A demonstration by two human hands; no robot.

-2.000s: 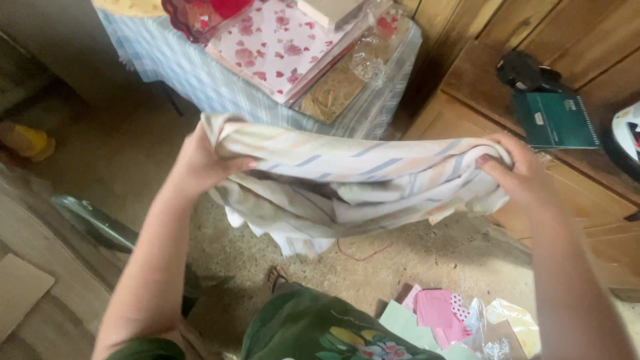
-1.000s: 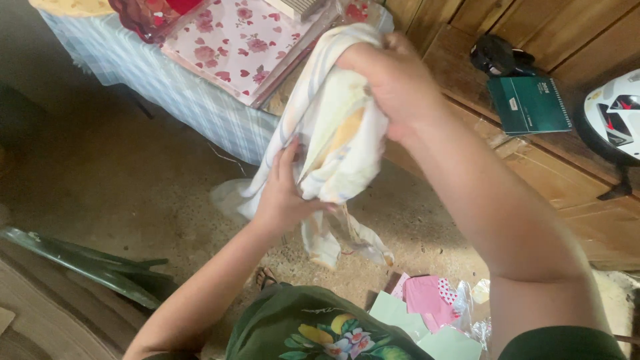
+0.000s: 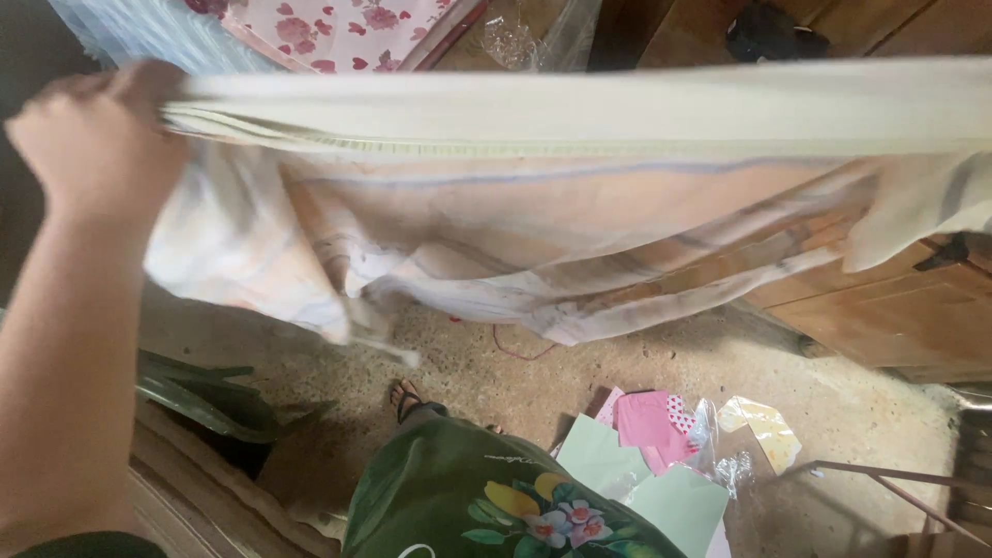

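Observation:
A striped, pale cloth (image 3: 542,209) with white, peach and grey-blue bands stretches across the upper part of the head view and runs out at the right edge. My left hand (image 3: 116,128) is closed on its upper left corner. The cloth's top edge is pulled nearly straight, while its lower folds sag over the floor. My right hand is outside the frame, so what it holds is hidden.
Behind the cloth, a table with a light blue cover (image 3: 155,39) bears a heart-and-rose patterned sheet (image 3: 349,31). Wooden furniture (image 3: 891,310) stands at the right. Pink paper (image 3: 647,422), pale green sheets (image 3: 682,504) and clear plastic lie on the floor.
The cloth, bunched between both hands a second ago, is now spread wide. My left hand has moved to the upper left, and my right hand has left the view.

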